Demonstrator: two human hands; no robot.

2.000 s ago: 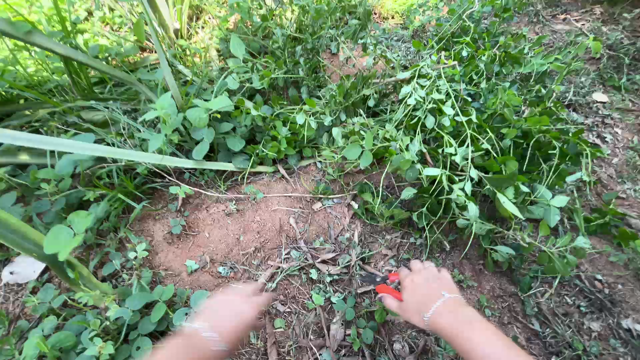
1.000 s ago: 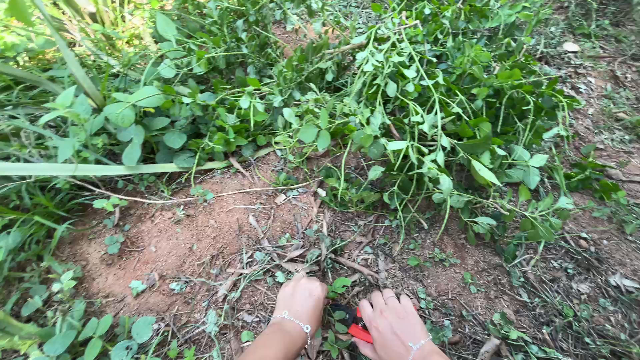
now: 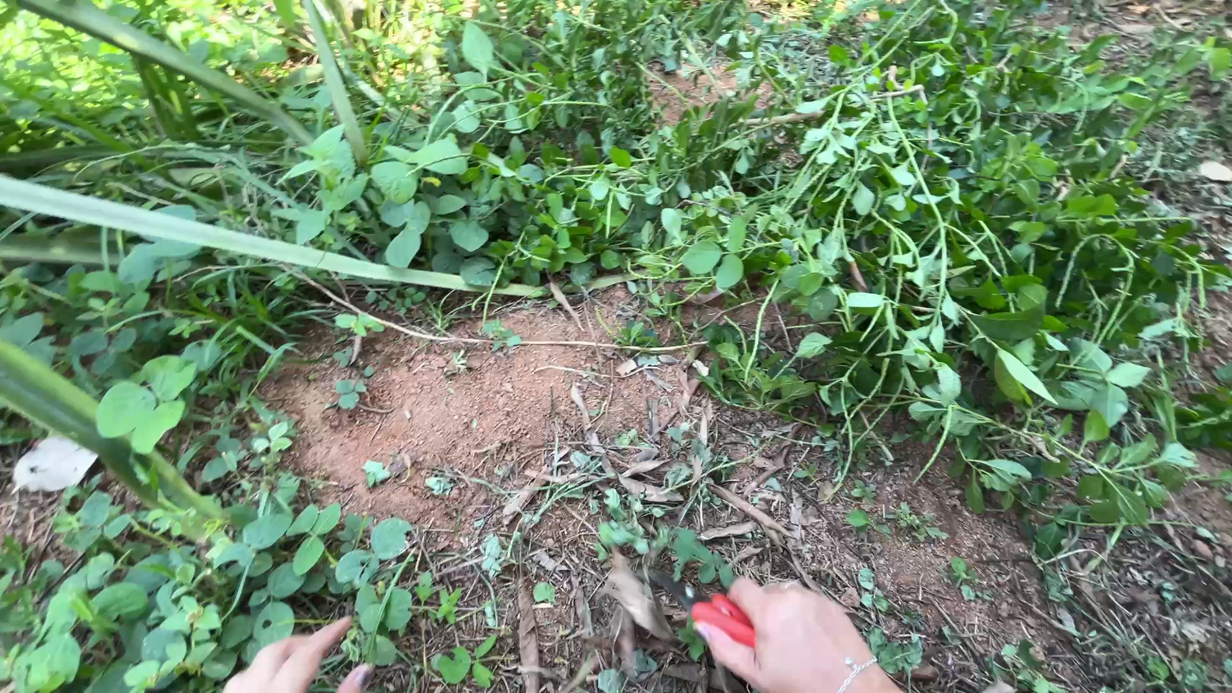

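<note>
Red-handled pruning shears (image 3: 722,621) are gripped in my right hand (image 3: 794,635) at the bottom, right of the middle. Their dark blades point up and left, low over dry leaves (image 3: 635,597) and small weeds (image 3: 698,553). Whether the blades are apart is unclear. A thin bracelet circles the right wrist. My left hand (image 3: 298,664) is at the bottom edge, left of the middle, partly cut off. Its fingers are apart, with nothing seen in them, beside low round-leaved plants (image 3: 279,577).
Reddish bare soil (image 3: 452,395) lies ahead, crossed by a thin dry stem (image 3: 462,339). A heap of leafy green branches (image 3: 924,250) spreads at the right. A long strap-like leaf (image 3: 241,241) reaches in from the left, above a thick green stalk (image 3: 106,433).
My left hand was beside the shears a second ago and is now farther left, away from them. The shears remain in my right hand. The view has shifted left.
</note>
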